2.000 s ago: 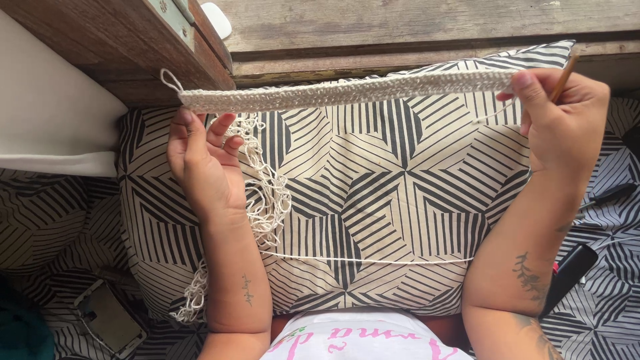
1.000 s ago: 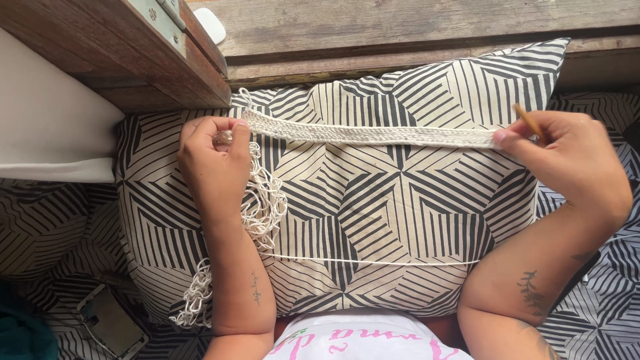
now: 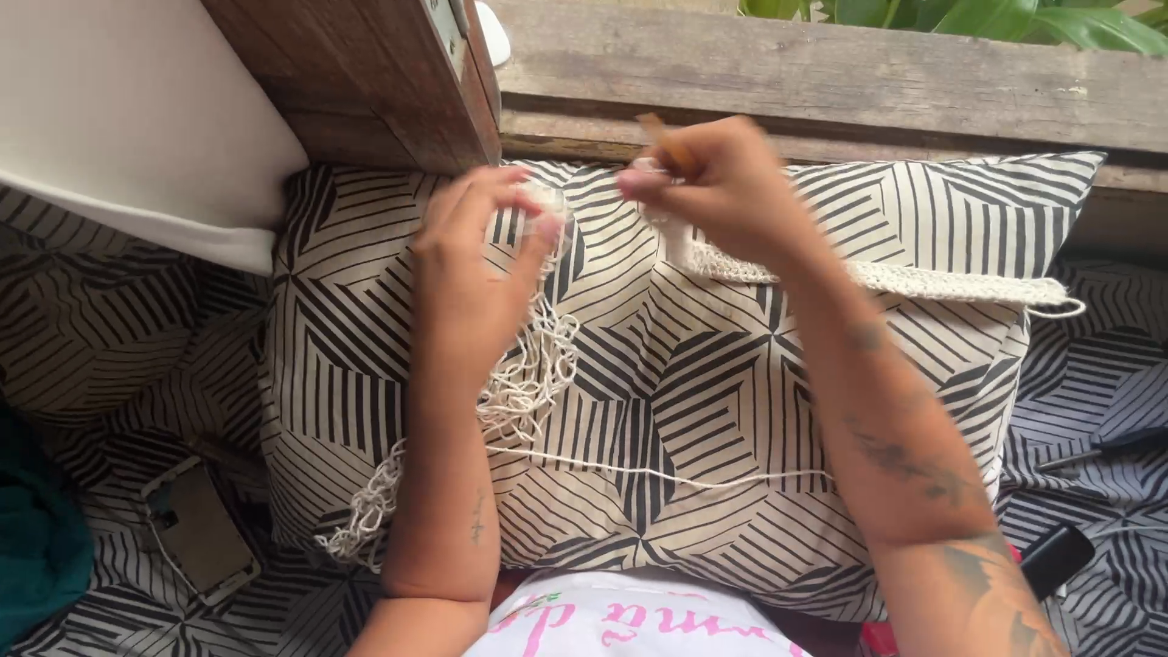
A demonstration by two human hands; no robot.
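A cream crocheted strip (image 3: 949, 284) lies across the patterned cushion (image 3: 712, 383), with a loose yarn loop at its right end. Its left end rises to my right hand (image 3: 721, 187), which grips it together with a tan hook or stick (image 3: 668, 144), blurred by motion. To the left, my left hand (image 3: 479, 246) is curled near some pale, blurred material at its fingertips; whether it grips this cannot be told. Below that hand a tangle of cream yarn (image 3: 538, 370) hangs on the cushion, and one strand runs right, under my right forearm.
A weathered wooden ledge (image 3: 821, 68) runs behind the cushion, beside a wooden post (image 3: 383, 73) with a metal hinge. A flat framed device (image 3: 203, 529) rests at lower left. A black object (image 3: 1057, 558) lies at lower right, near a dark-handled tool (image 3: 1131, 443).
The strip was stretched between both hands; now it extends to the right of my right hand, its looped end at the far right. My right hand has moved left, close to my left hand.
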